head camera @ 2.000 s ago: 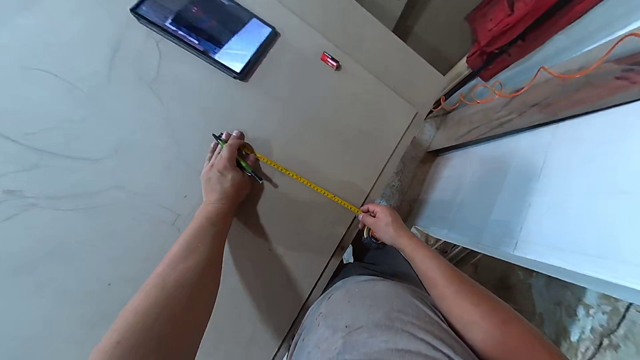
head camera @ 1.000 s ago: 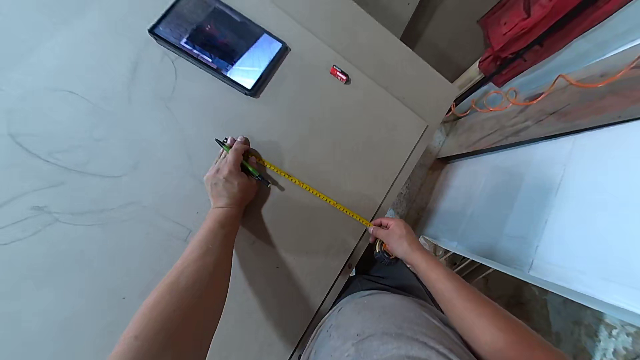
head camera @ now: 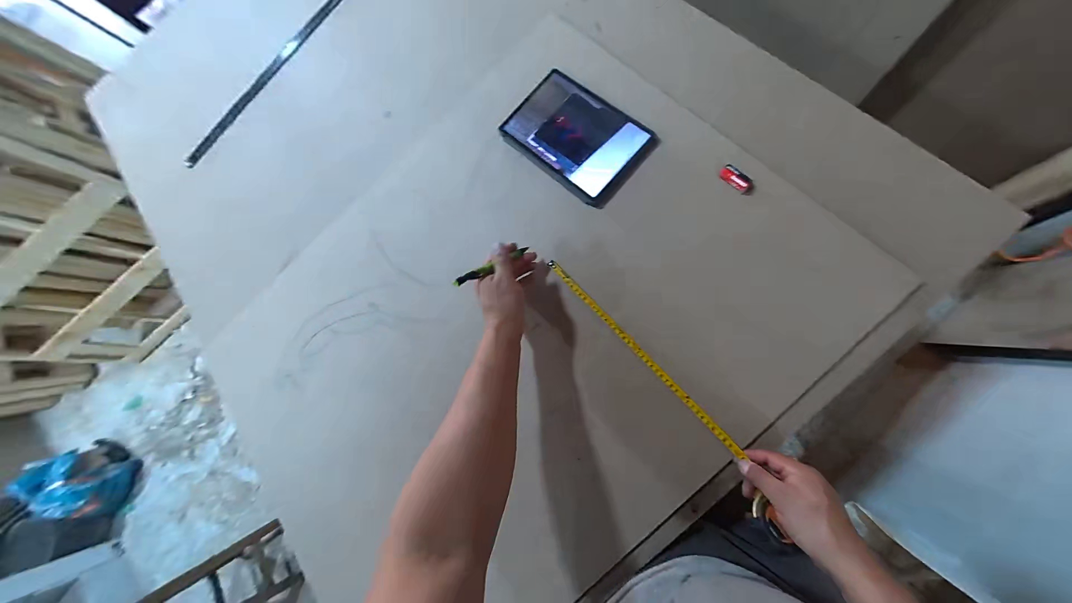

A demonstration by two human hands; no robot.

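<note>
My left hand (head camera: 505,280) holds a green and black pen (head camera: 481,271) above a large pale board (head camera: 670,276) with faint curved pencil lines. Just right of its fingers lies the hooked end of a yellow tape measure (head camera: 641,353), whose blade runs diagonally over the board to the near edge. There my right hand (head camera: 783,490) grips the blade, with the tape case partly hidden under the hand beyond the edge. Farther up the board are a tablet (head camera: 578,138) with a lit screen and a small red item (head camera: 736,178), perhaps a marking block.
A long dark metal strip (head camera: 260,82) lies at the upper left on a larger board underneath. Wooden slats (head camera: 75,226) stand left of the table, above a littered floor with a blue plastic bag (head camera: 79,486). At the right is a pale panel (head camera: 980,469) beyond a gap.
My left hand has come off the tape's end and moved left of it, with the pen now turned differently. My right hand stays on the tape at the edge. The view has swung left.
</note>
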